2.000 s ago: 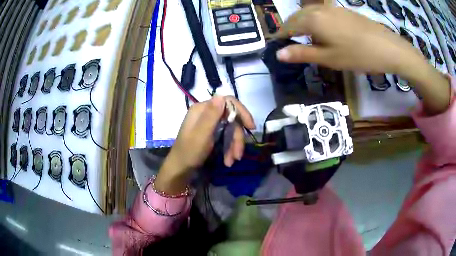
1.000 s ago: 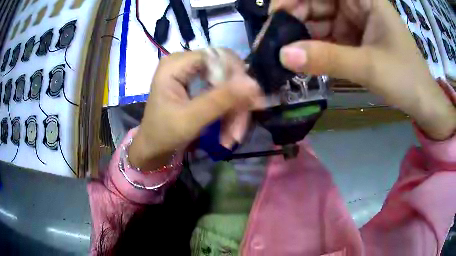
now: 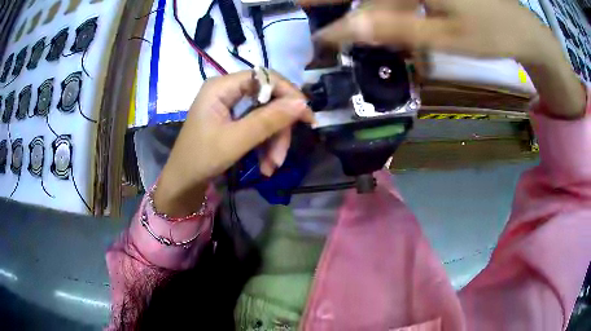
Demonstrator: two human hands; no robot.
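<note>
The test fixture (image 3: 369, 145), black with a green patch, stands near my waist. A black round hub (image 3: 383, 72) with a pale centre sits over its white frame (image 3: 389, 111). My right hand (image 3: 415, 29) is blurred above the hub, fingers spread; no held thing shows in it. My left hand (image 3: 236, 123) is left of the fixture, thumb and fingers pinched on a small white connector (image 3: 263, 85). Its fingertips are close to the fixture's left side.
A foam tray (image 3: 48, 119) with rows of round units stands at the left; more units show at the upper right. Cables with a black inline block (image 3: 204, 31) lie on the blue-edged surface (image 3: 170, 77). A black rod (image 3: 324, 187) and blue cloth (image 3: 282, 181) are below.
The black hub now sits over the fixture's white frame, which was bare earlier. My right hand has moved up off it. My left hand has come nearer the fixture with the connector. The view has shifted.
</note>
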